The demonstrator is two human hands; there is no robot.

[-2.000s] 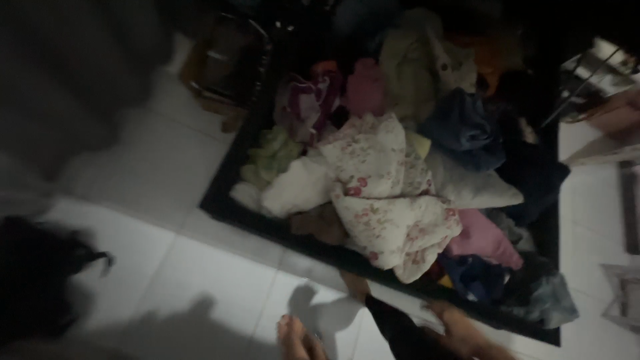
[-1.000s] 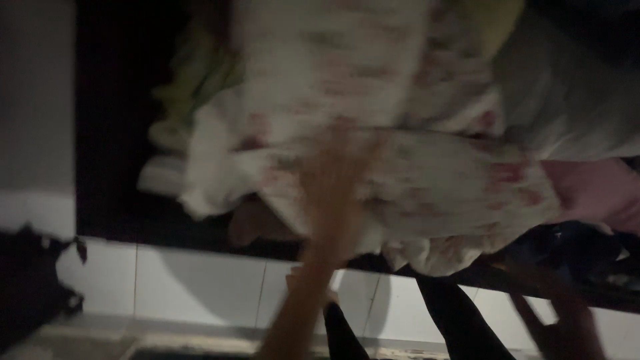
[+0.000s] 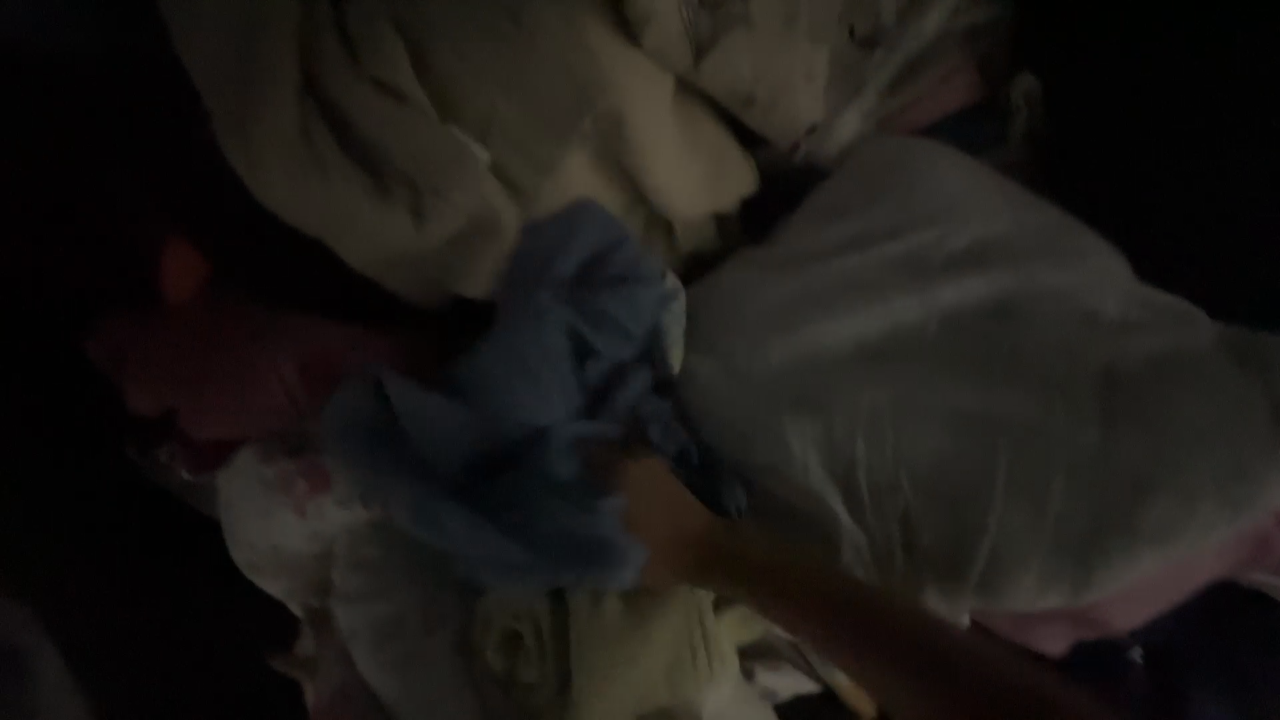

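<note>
The picture is dark and blurred. From the lower right my right hand (image 3: 655, 505) reaches in, its fingers closed on a crumpled blue cloth (image 3: 560, 320) and partly hidden by its folds. Under and around the cloth lies a heap of clothes. A large grey cloth (image 3: 960, 370) spreads to the right of the hand, and a beige garment (image 3: 430, 150) lies above the blue one. My left hand is out of the picture.
A dark red cloth (image 3: 250, 370) lies at the left, with a whitish cloth (image 3: 280, 510) below it. Pale yellowish fabric (image 3: 630, 650) shows at the bottom, and pink fabric (image 3: 1130, 600) peeks out under the grey cloth.
The view has moved in close over the heap. My right hand now holds the blue cloth; a second ago a hand was at the floral cloth. My left hand has gone out of view.
</note>
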